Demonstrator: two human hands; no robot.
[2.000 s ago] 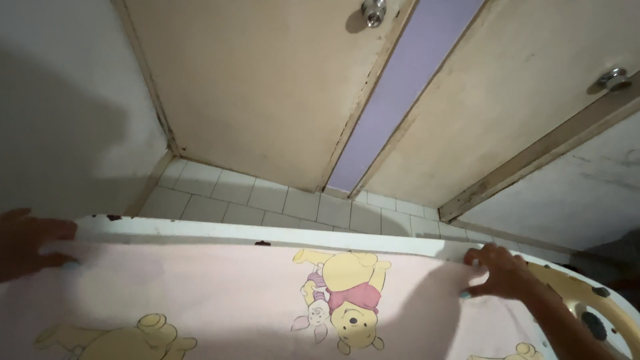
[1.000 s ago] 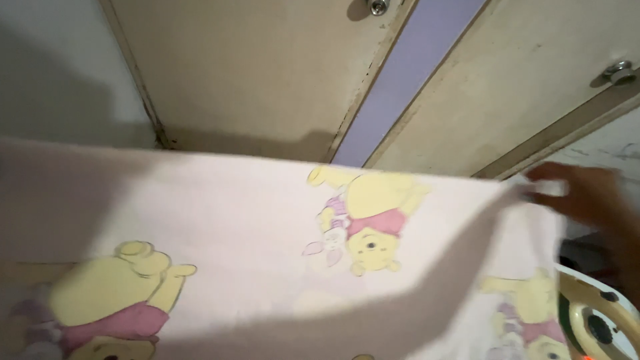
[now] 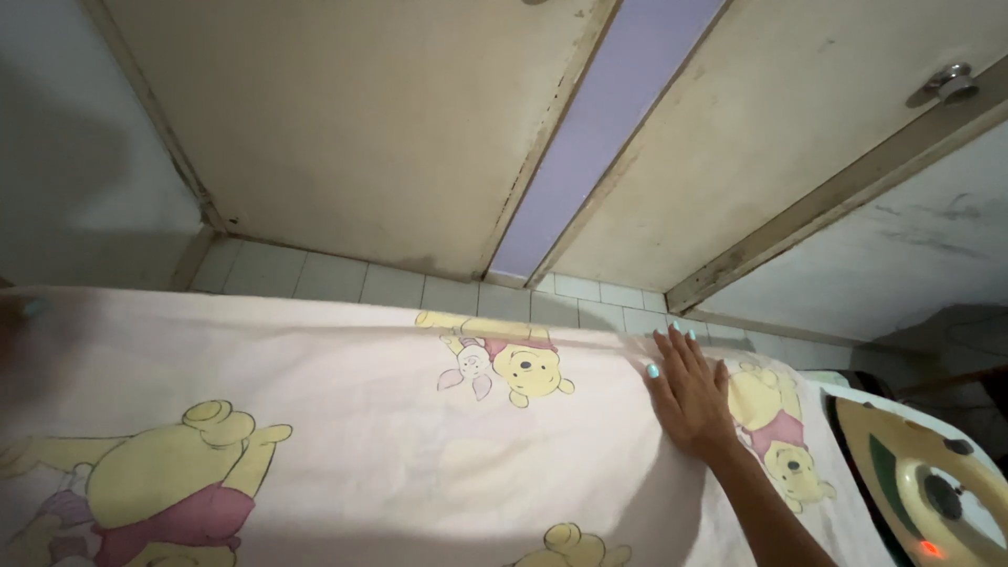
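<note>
A pale pink cloth printed with cartoon bears (image 3: 378,441) lies over an ironing board, draped past its far edge. My right hand (image 3: 693,394) rests flat on the cloth near that edge, fingers somewhat apart, holding nothing. At the far left, my left hand (image 3: 17,319) is dark, blurred and cut off by the frame; it is at the cloth's far edge, and its grip cannot be made out. A clothes iron (image 3: 906,472) with a glowing red light stands at the board's right end, beside the cloth.
Beyond the board are white floor tiles (image 3: 339,277) and two beige doors (image 3: 354,142), with a purple wall strip (image 3: 583,150) between them. One door has a metal knob (image 3: 955,83). A dark object (image 3: 945,346) is at the right, past the iron.
The cloth, lifted by my right hand a second ago, is now down over the board's far edge. My right hand has moved left and let go of the corner. More of the iron shows.
</note>
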